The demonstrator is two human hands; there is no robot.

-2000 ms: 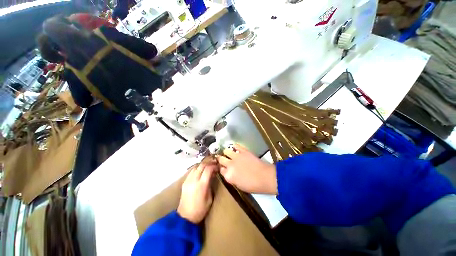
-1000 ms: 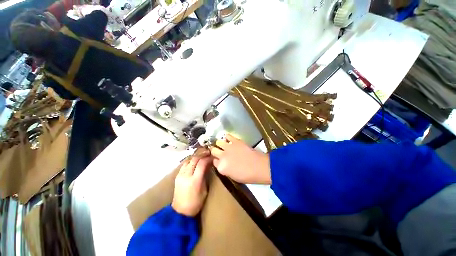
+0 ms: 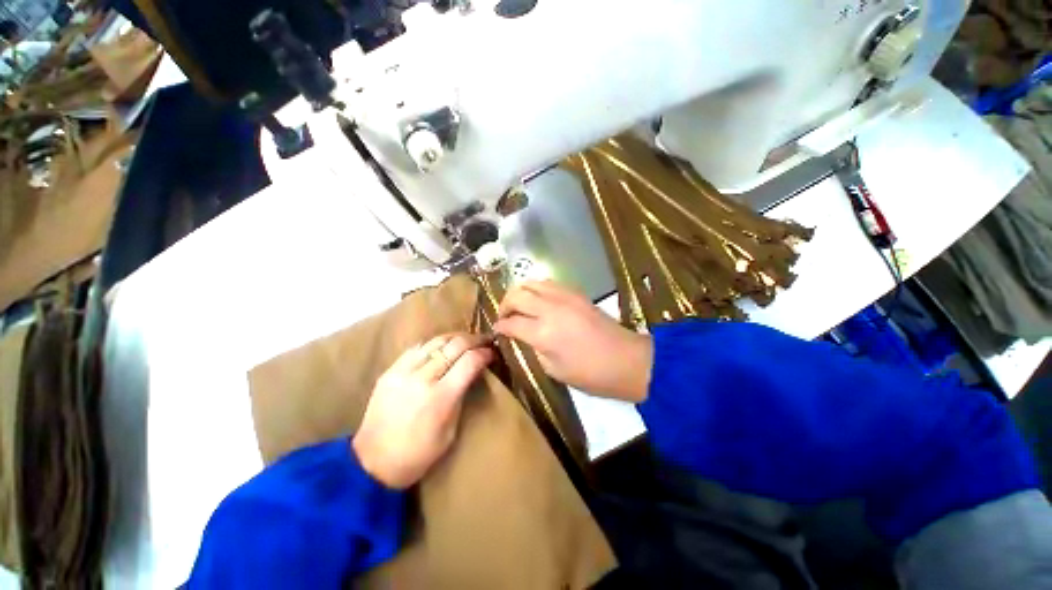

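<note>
A tan-brown fabric panel (image 3: 496,496) lies on the white table, its top edge at the presser foot (image 3: 490,256). A dark-brown zipper with a gold line (image 3: 525,367) runs along its right edge down from the needle area. My left hand (image 3: 418,406) lies on the panel, fingertips pinching its edge. My right hand (image 3: 573,337) is just right of it, fingertips pinching the zipper and panel edge below the presser foot. The fingertips of both hands almost touch. The needle itself is too small to tell.
The white sewing machine (image 3: 577,75) spans the top. A zipper bundle (image 3: 681,236) fans out right of the needle. A red-and-black tool (image 3: 873,217) with a cord lies at the right. A panel stack (image 3: 58,449) stands at left, grey-beige cloth (image 3: 998,271) at far right.
The view has moved closer to the machine. Both hands have moved down from the presser foot, uncovering more of the zipper. My left hand has moved left and the panel's top part now shows.
</note>
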